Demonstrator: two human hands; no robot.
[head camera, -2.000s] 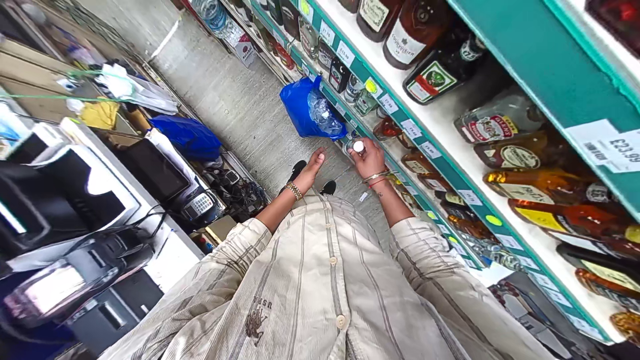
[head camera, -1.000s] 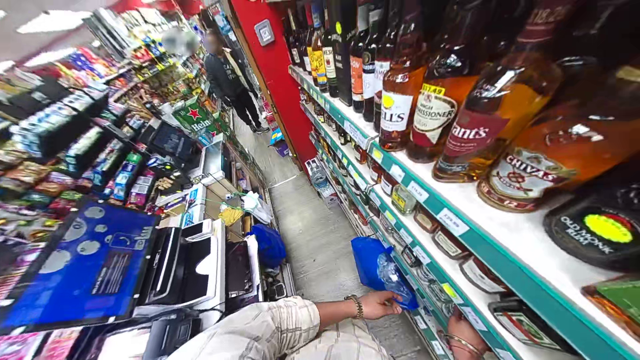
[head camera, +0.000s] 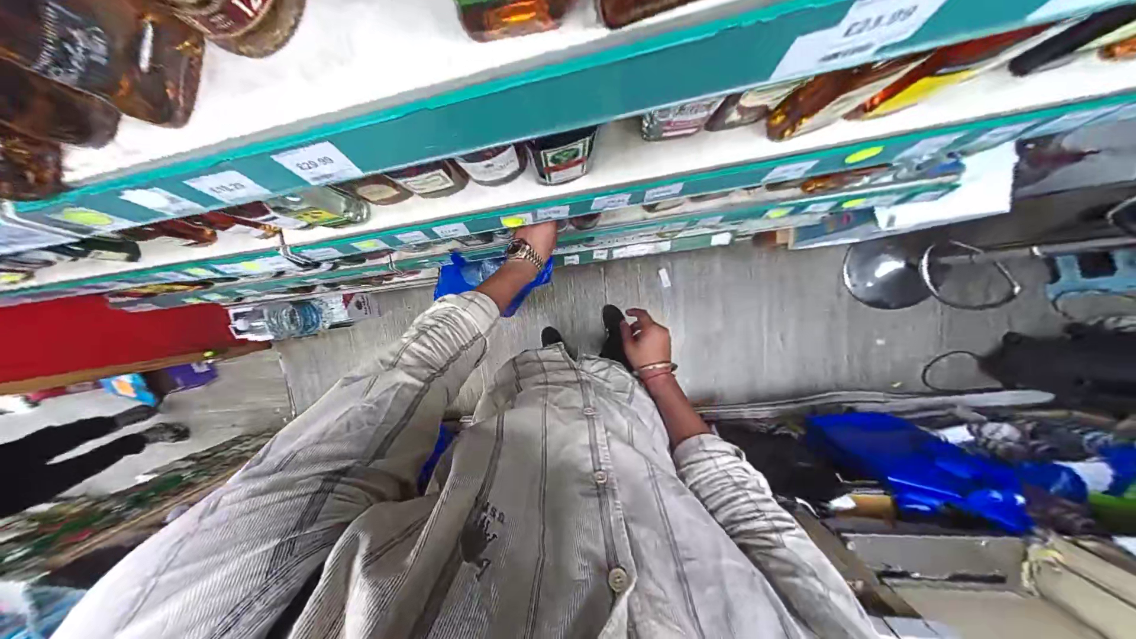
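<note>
My left hand (head camera: 536, 238), with a metal watch at the wrist, reaches to the edge of a lower shelf. Its fingertips are hidden there, and so is anything they may hold. Just below and beside it hangs or lies a blue plastic bag (head camera: 454, 277); which of the two cannot be told. My right hand (head camera: 646, 341), with bracelets at the wrist, is over the floor in front of my body. Its fingers are loosely bent, thumb and forefinger apart, and nothing shows in them. Small liquor bottles (head camera: 491, 165) stand on the shelf above my left hand.
Teal-edged shelves (head camera: 568, 115) with bottles and price labels run across the view. Wrapped water bottles (head camera: 297, 317) are on the floor at left. A round metal stool base (head camera: 886, 273) is at right. Behind me lie blue bags (head camera: 914, 466) beside a counter. A person's dark-clothed legs (head camera: 75, 453) show at left.
Two seconds ago my right hand held a small white-capped bottle; one second ago it was at the shelf. Now it is away from the shelf without the bottle, and my left hand is at the shelf edge.
</note>
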